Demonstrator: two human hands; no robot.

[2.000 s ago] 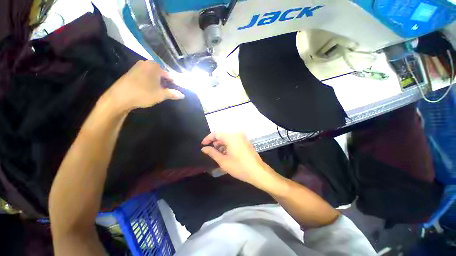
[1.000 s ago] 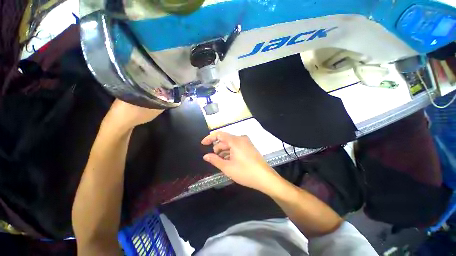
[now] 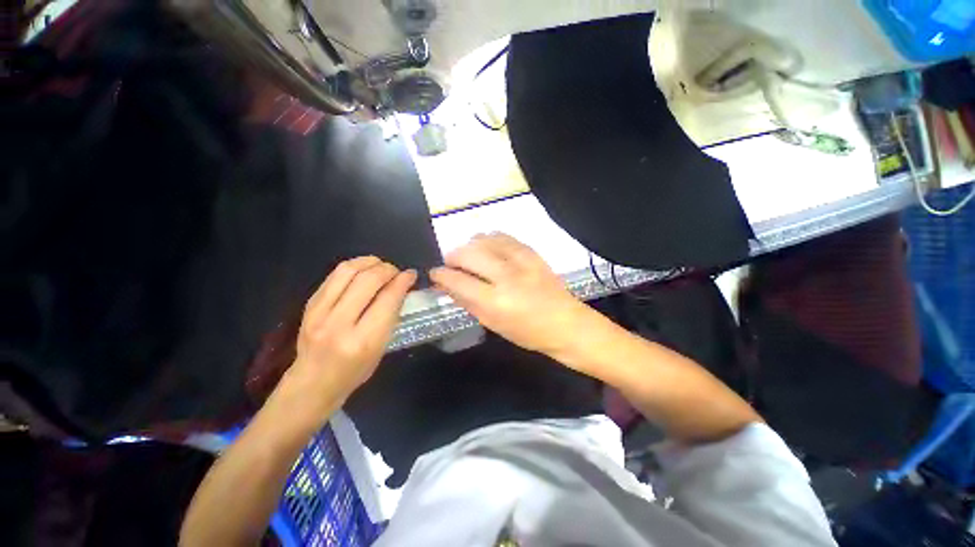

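A black fabric panel lies left of and under the needle area, its right edge running from the presser foot towards the table's front edge. My left hand pinches the panel's edge near the front of the table. My right hand is close beside it, thumb and finger together at the same edge; the cloth between them is mostly hidden. Curved black cut pieces lie flat right of the needle, under the sewing machine arm. Dark maroon cloth shows under the black panel.
The ruler-marked table edge runs across the front. A blue plastic basket is below at the left. Maroon and black pieces hang at the right. Pale green thread snips lie at the table's right, near a small box.
My left hand has come from beside the needle down to the front edge, next to my right hand. My right hand has closed at the cloth edge. The view has shifted, with the machine higher in frame.
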